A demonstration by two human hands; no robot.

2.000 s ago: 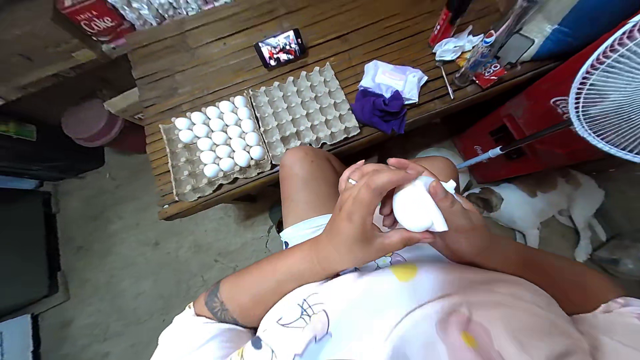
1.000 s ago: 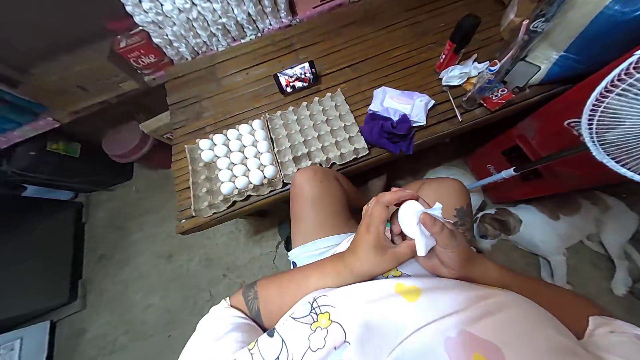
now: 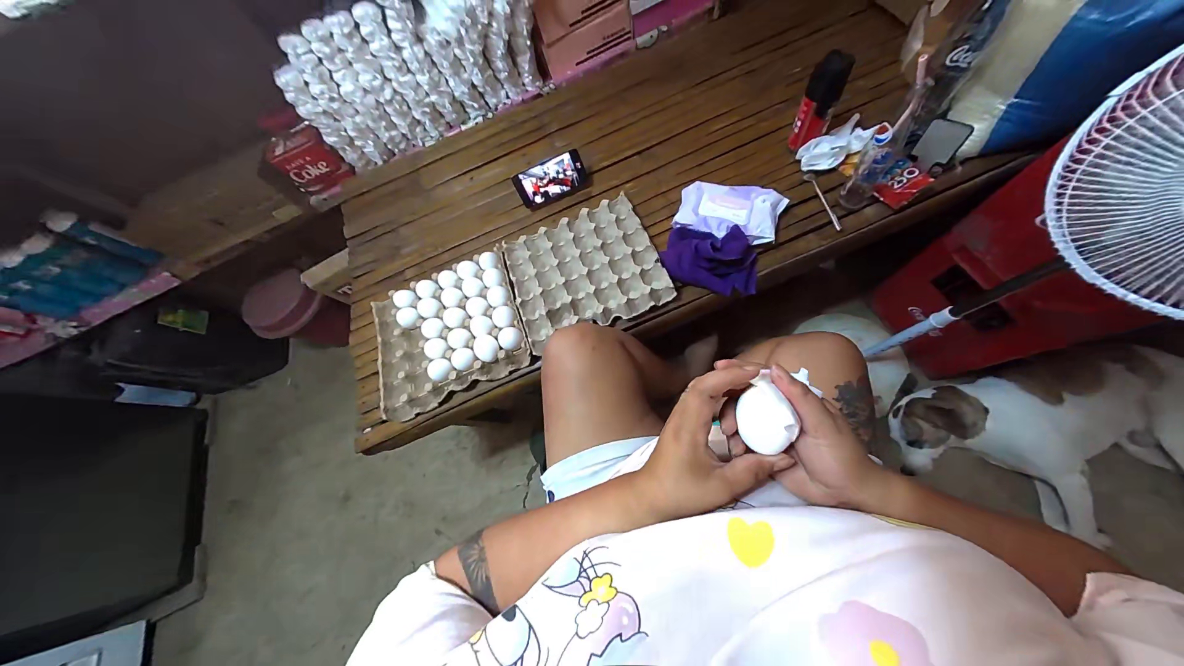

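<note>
Above my lap, my left hand has its fingers and thumb around a white egg. My right hand holds the egg from the other side, with a white wipe between its fingers and the shell. On the slatted wooden table, a pulp egg tray carries several white eggs, with bare cups along its left side. A second pulp tray beside it holds no eggs. To its right lie a pack of wipes and a crumpled purple cloth.
A phone rests on the table behind the trays. Farther right are a black-and-red can, crumpled tissue and a plastic bottle. A white fan and a brown-and-white dog are at my right.
The egg has turned between my hands, and the wipe shows less over its front than before. Both hands stay together over my lap. The view has shifted.
</note>
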